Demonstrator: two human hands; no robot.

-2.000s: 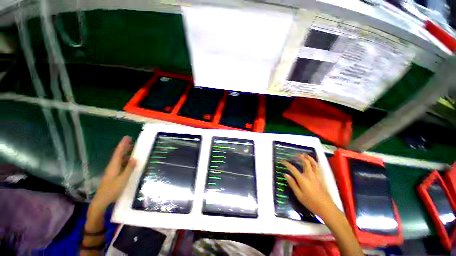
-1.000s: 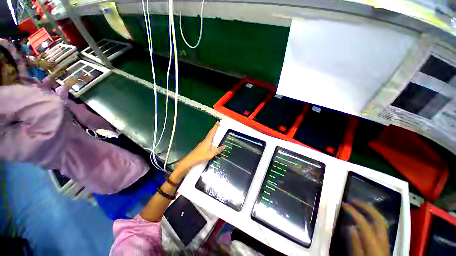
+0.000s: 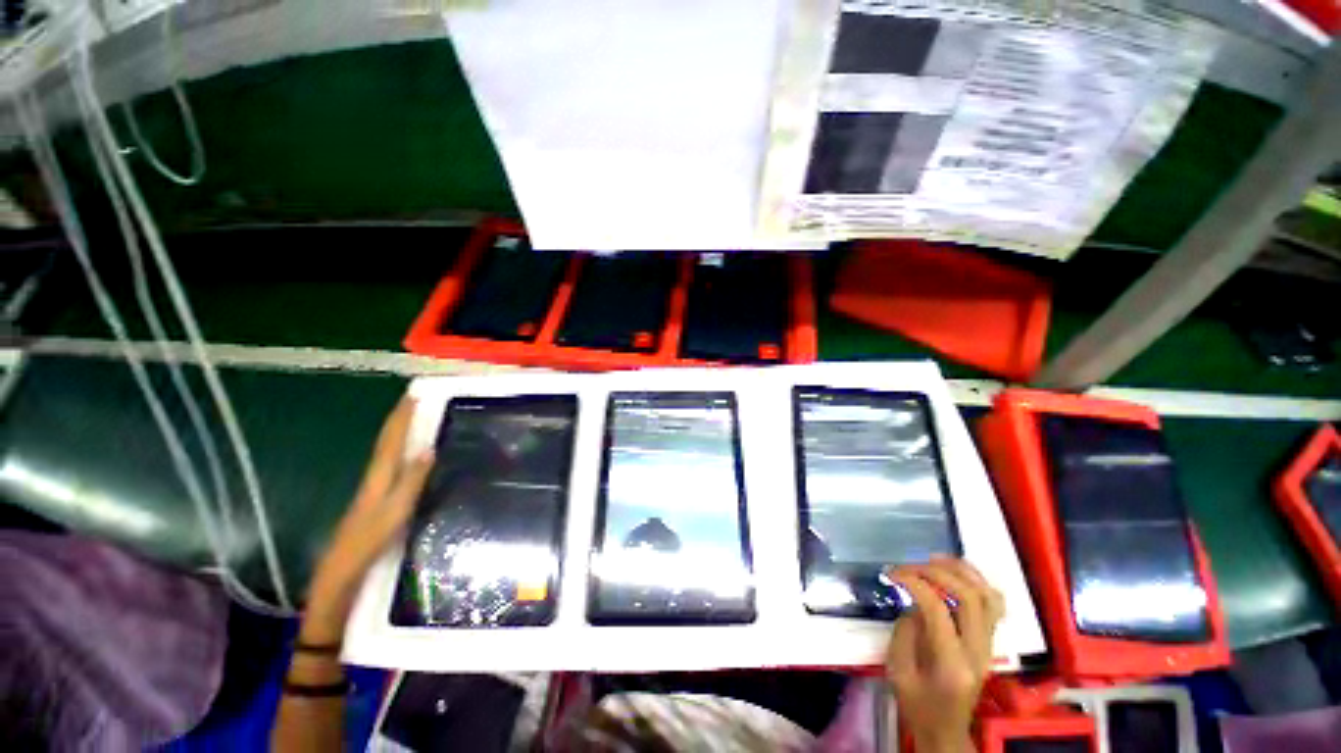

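Note:
A white tray holds three tablets side by side. The left tablet has a dark screen with a small orange patch low at its right. The middle tablet and right tablet show pale grey pictures with a dark shape low in each; picture or reflection, I cannot tell. My left hand lies along the tray's left edge, fingers apart, thumb tip beside the left tablet. My right hand has bent fingers at the lower right corner of the right tablet, holding nothing.
A red tray with three dark units stands behind. Another red tray with a tablet touches the right side. Paper sheets hang above. White cables hang at left. More trays and a dark unit lie below the front edge.
The view has swung back from the left. The green text lists on the screens are gone, replaced by pale pictures on two tablets. My right hand moved to the right tablet's lower corner; my left hand left the screen.

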